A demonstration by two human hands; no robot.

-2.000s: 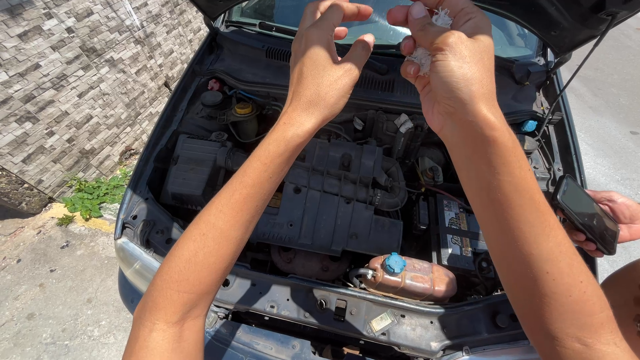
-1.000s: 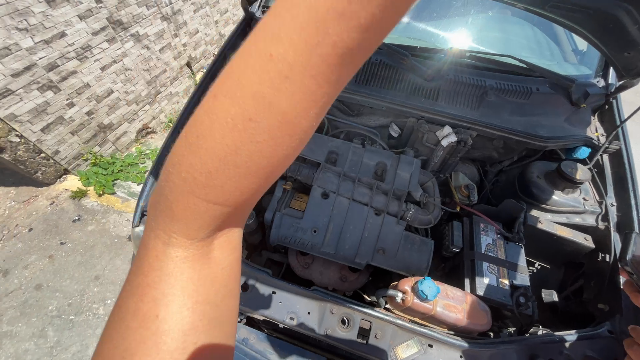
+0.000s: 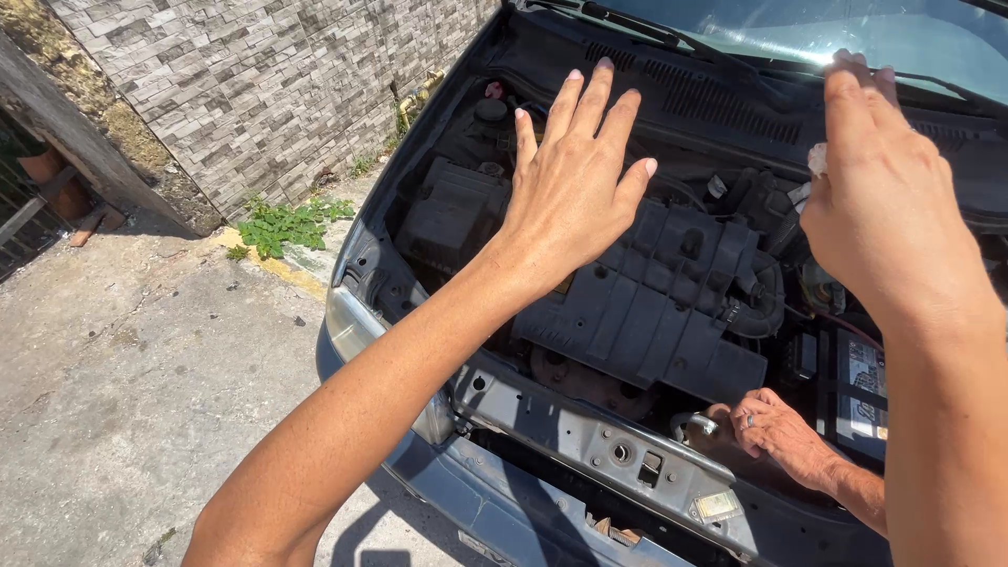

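Observation:
My left hand (image 3: 575, 169) is raised over the open engine bay, palm down, fingers spread, holding nothing. To the right, my right hand (image 3: 882, 181) is up in front of the windshield base with a crumpled white wad (image 3: 817, 159) partly showing at its thumb side. Beneath them lies the ribbed black plastic engine cover (image 3: 654, 315). The air filter box (image 3: 453, 209) is left of it. At lower right, another person's hand (image 3: 776, 433) with a ring rests on the coolant reservoir (image 3: 713, 445), hiding its cap. A car battery (image 3: 858, 386) sits beyond my right forearm's edge.
The front crossmember (image 3: 567, 429) and bumper (image 3: 488, 496) run along the car's near side. A headlight (image 3: 354, 323) is at the left corner. A stone-patterned wall (image 3: 260, 87), green weeds (image 3: 279, 224) and concrete ground (image 3: 142, 394) lie left. The windshield (image 3: 890, 35) is behind.
My left hand, raised near the right one two seconds ago, is now spread over the engine bay. The other person's hand, earlier holding a phone at the right, is now at the coolant reservoir.

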